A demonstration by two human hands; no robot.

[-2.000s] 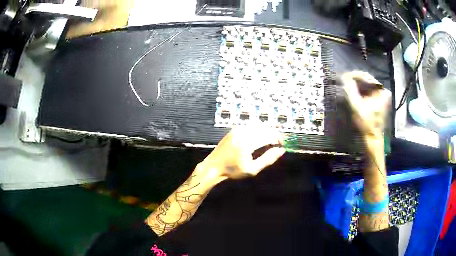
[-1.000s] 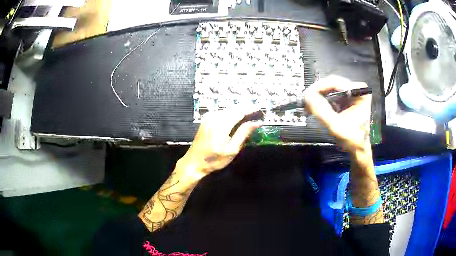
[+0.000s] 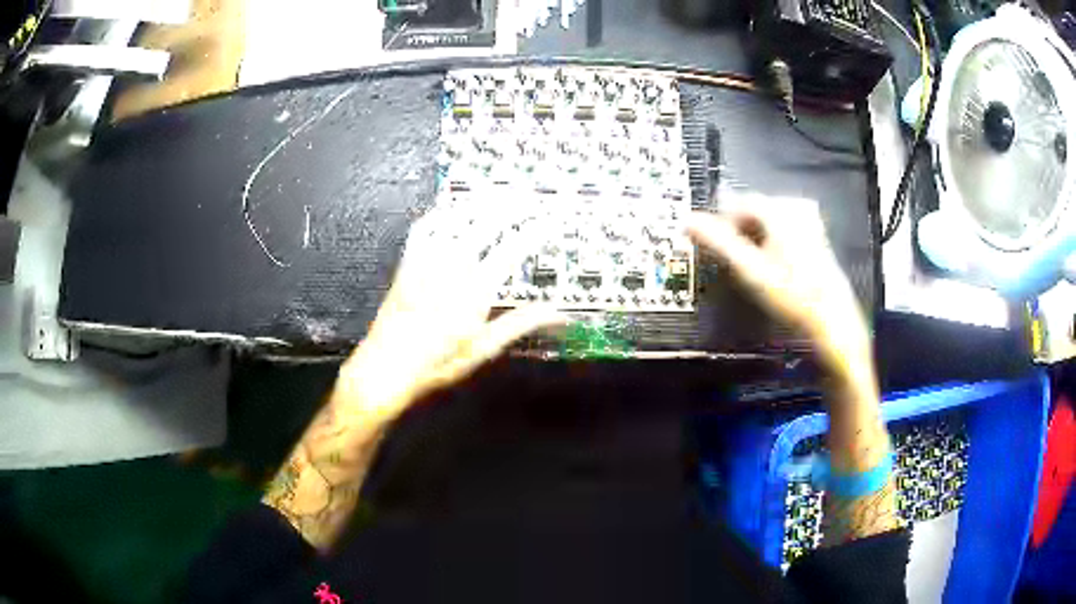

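Note:
Populated circuit board strips (image 3: 566, 158) lie side by side as one square sheet on the black ribbed mat (image 3: 366, 177). My left hand (image 3: 437, 283) covers the sheet's lower left corner, with its thumb by the front edge; the blurred fingertips hide whether it grips a strip. My right hand (image 3: 779, 260) is at the sheet's right edge, fingertips by the lower right strips; it is blurred and I cannot tell if it holds one. A slim dark pen-like tool (image 3: 713, 165) seems to lie on the mat just right of the sheet.
A thin curved wire (image 3: 250, 189) lies on the mat at left. Green pieces (image 3: 596, 336) are at the front edge. A black box (image 3: 826, 41) with a cable is at back right, beside a fan (image 3: 1001, 127). A blue tub (image 3: 1015, 437) with board strips is low at right.
The pen-like tool is no longer seen in my right hand. My left hand has moved left relative to the right one and further over the strips. The view has shifted slightly.

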